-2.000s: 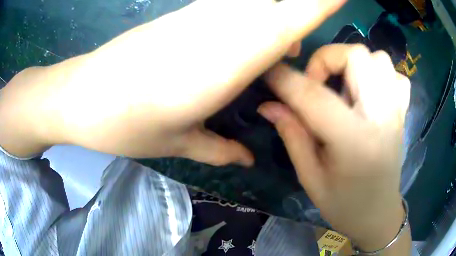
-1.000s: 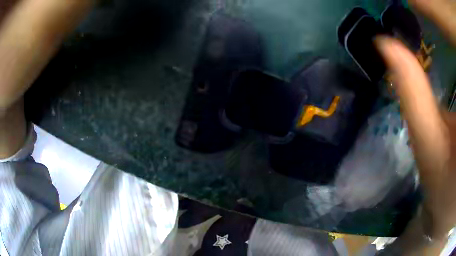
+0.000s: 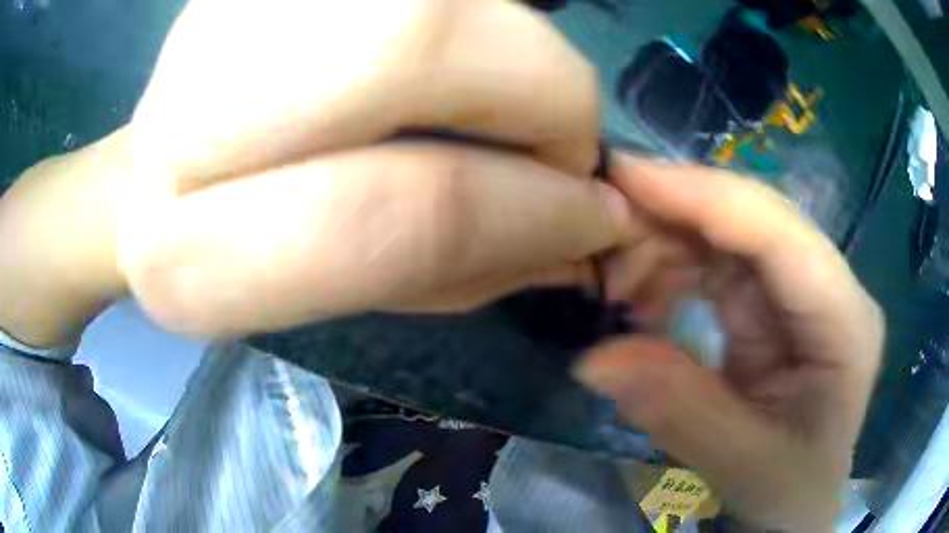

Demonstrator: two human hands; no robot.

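Note:
My left hand (image 3: 375, 208) is large in the middle left, fingers curled and thumb pressed against them. A thin dark piece (image 3: 599, 273), seen nearly edge-on, shows at its fingertips; it looks like a display module. My right hand (image 3: 770, 302) is at the right, its index fingertip touching my left thumb tip. A pale, see-through patch (image 3: 697, 328) shows inside its curled fingers; whether it is held is unclear. A black fixture (image 3: 557, 315) lies below the hands, mostly hidden and blurred.
Black display modules (image 3: 744, 68) with orange tails (image 3: 799, 107) lie at the upper right on the dark-green mat (image 3: 416, 364). A cloudy clear film (image 3: 817, 182) lies right of them. A pale curved rim (image 3: 907, 52) runs along the right. A yellow labelled packet (image 3: 678, 495) is below the mat's edge.
Both hands have come in from the sides and met over the fixture, covering the module and orange flex seen there one second ago. The left hand now pinches a thin dark piece.

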